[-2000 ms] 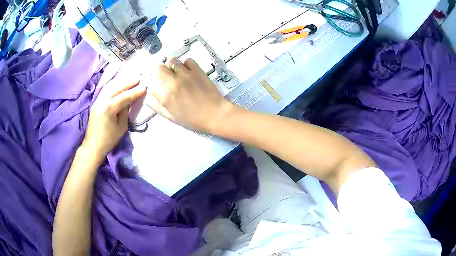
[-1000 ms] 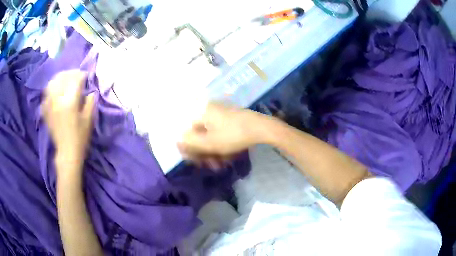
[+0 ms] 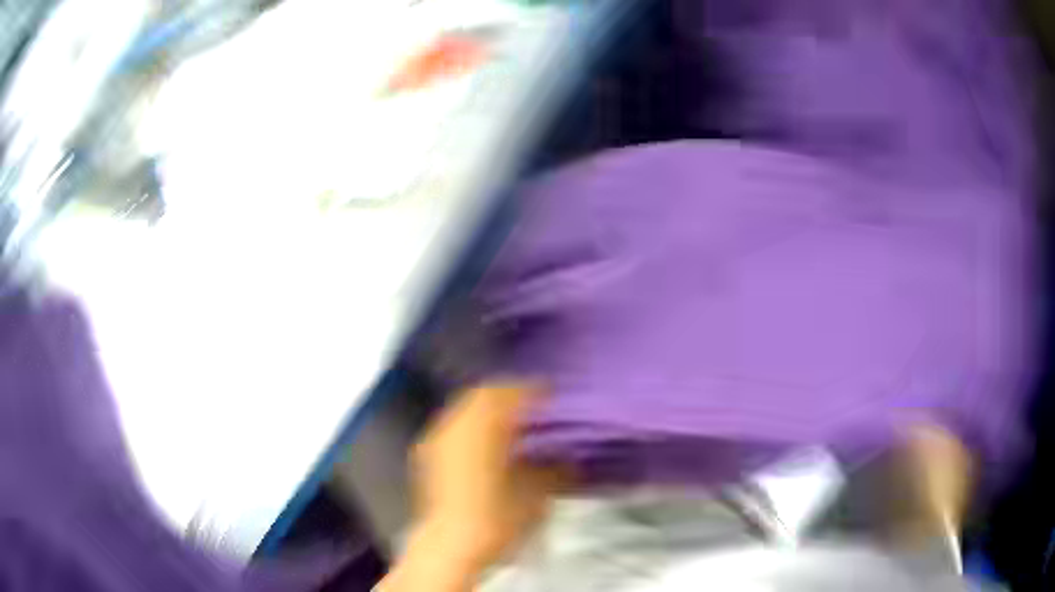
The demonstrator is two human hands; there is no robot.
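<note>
The frame is strongly blurred. A large purple cloth (image 3: 764, 289) is spread over the lap and the area right of the table. My left hand (image 3: 480, 463) is at the near left edge of this cloth, its fingers closed on the edge. My right hand (image 3: 939, 463) is small and blurred at the cloth's near right edge; its fingers cannot be made out.
The white table (image 3: 266, 278) with its blue edge (image 3: 399, 370) runs diagonally at the left. A blurred orange-red tool (image 3: 442, 60) lies on it. More purple cloth (image 3: 52, 439) hangs at the far left. The machine is a blur at the upper left.
The view has swung right. Both hands have left the machine area and are now at the purple cloth right of the table, which is spread wider and smoother.
</note>
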